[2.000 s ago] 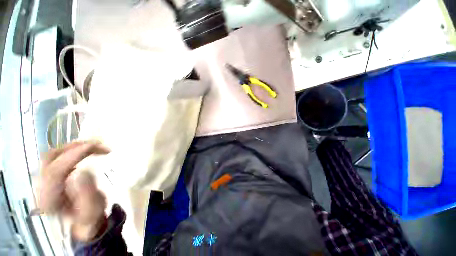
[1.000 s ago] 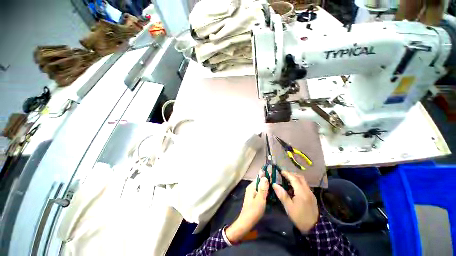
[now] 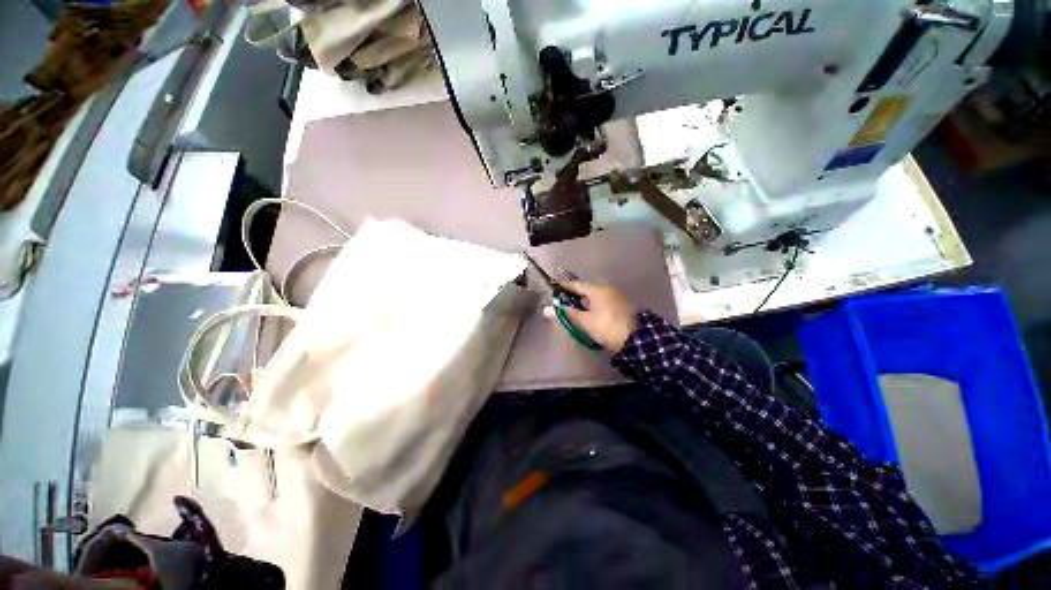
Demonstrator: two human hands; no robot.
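Note:
A cream tote bag (image 3: 398, 346) lies on the pinkish-grey board, its thin looped handles standing out to the left. My right hand (image 3: 602, 315) is around the green loops of the scissors (image 3: 568, 309), at the bag's right corner. The blades point up and left, with their tips close to the bag's edge; whether they touch is unclear. A small bit of another tool shows beside my right fingers, mostly hidden. My left hand is not visible; only dark, sleeve-like cloth shows at the bottom left edge.
The white sewing machine (image 3: 738, 81) stands beyond the board (image 3: 380, 161), its dark needle area above the scissors. More cream bags (image 3: 363, 40) are piled at the back left, and cream material (image 3: 161, 473) lies at lower left. A blue bin (image 3: 853, 369) is at right.
Both hands were at the scissors in front of me. My left hand has left them and gone out of view. My right hand has brought the scissors beside the bag's corner.

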